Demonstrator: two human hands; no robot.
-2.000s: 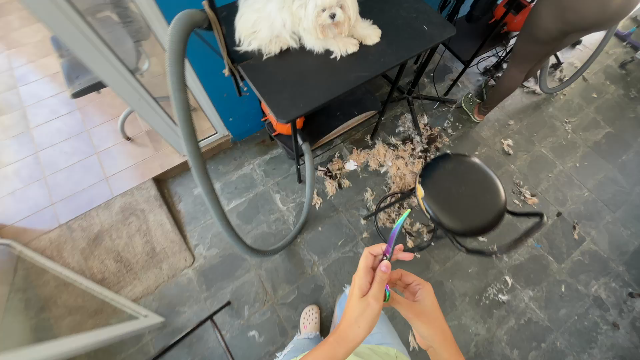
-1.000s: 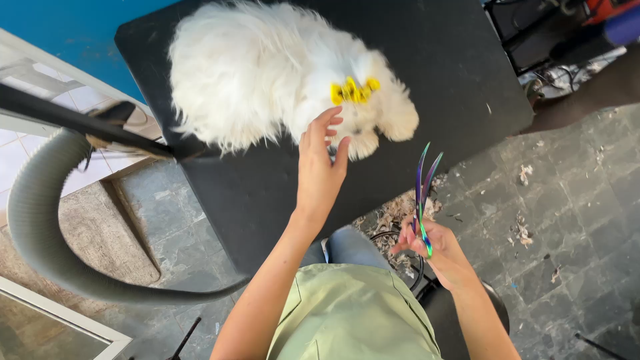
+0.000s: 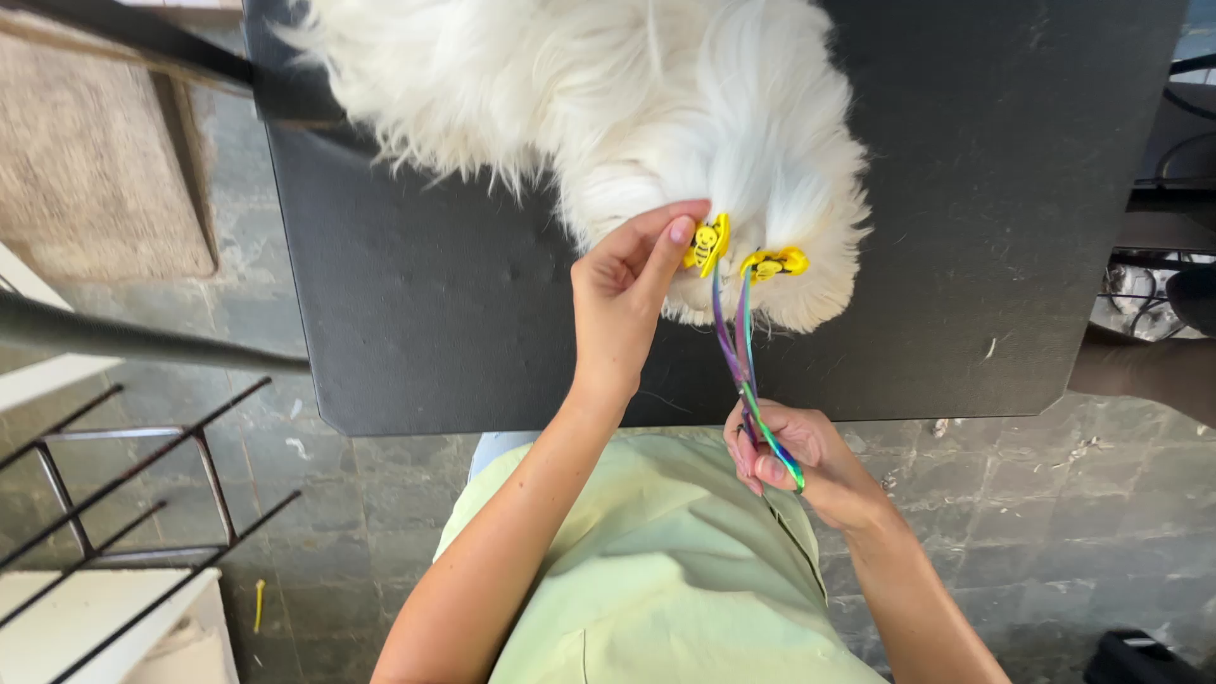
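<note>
A white long-haired dog (image 3: 665, 104) lies on a black grooming table (image 3: 456, 313). On its head are two yellow bows with bee figures, the left bow (image 3: 707, 244) and the right bow (image 3: 774, 264). My left hand (image 3: 632, 285) pinches the left bow's edge between thumb and fingertips. My right hand (image 3: 784, 451) holds iridescent curved grooming scissors (image 3: 737, 366) by the finger loops. Their blades stand apart, pointing at the dog's head, with the tips between and beside the two bows. Fur and the bows partly hide the tips.
A thick hose (image 3: 142, 337) and a dark table arm (image 3: 152, 43) are at the left. Below them stands a metal rack (image 3: 142, 465). A beige mat (image 3: 95, 161) lies on the tile floor. Another person's limb (image 3: 1140, 375) shows at the right edge, near cables.
The view has moved in over the table. My left hand, open near the dog's head a second ago, now pinches a bow. The scissors have come from beside the dog to its head.
</note>
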